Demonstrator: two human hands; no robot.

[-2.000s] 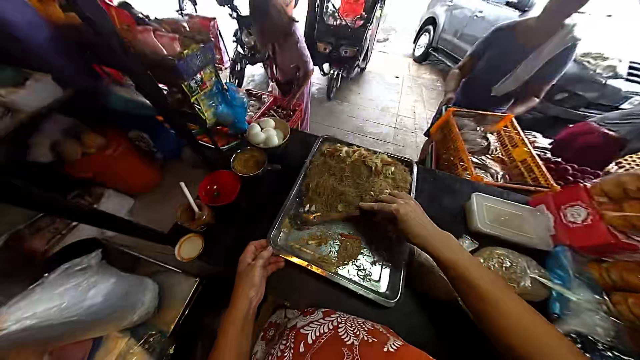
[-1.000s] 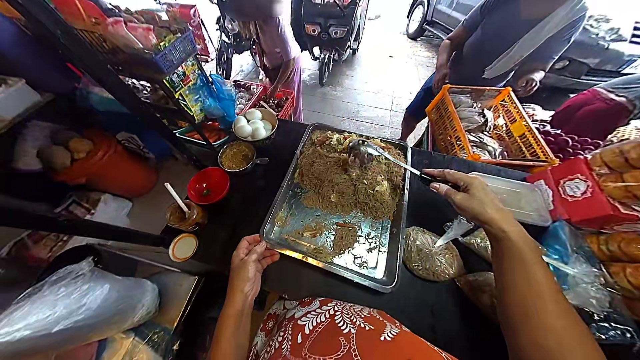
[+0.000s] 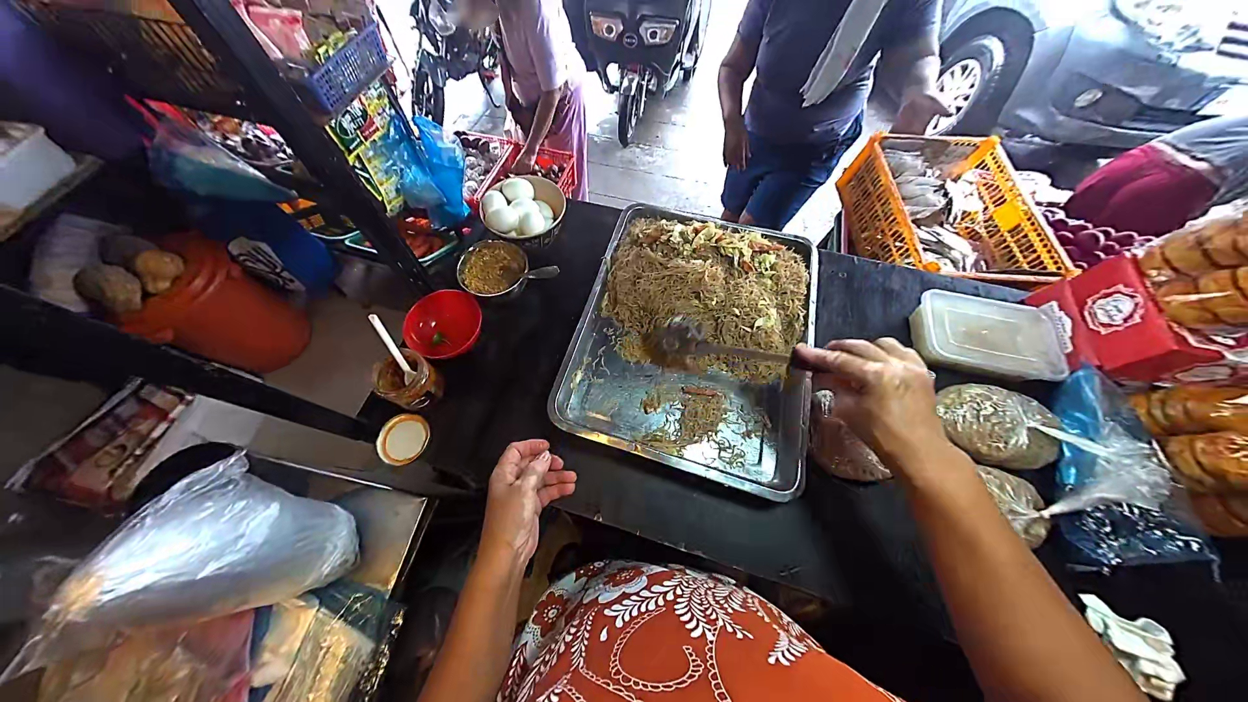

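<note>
A rectangular metal tray on the black table holds a heap of thin cooked noodles with bits of vegetable on top. My right hand, at the tray's right edge, grips the handle of a metal serving spoon, whose blurred bowl lies against the near left part of the heap. A small patch of loose noodles lies on the tray's near part. My left hand is held palm up and fingers apart by the tray's near left corner, holding nothing.
Left of the tray are a bowl of eggs, a bowl of ground seasoning, a red bowl and an open jar. To the right stand a lidded plastic container, bagged noodles and an orange crate. Two people stand beyond the table.
My left hand has let go of the tray's edge. The spoon has moved from the top of the heap toward its near side. Two seconds ago my right hand was lower over the tray.
</note>
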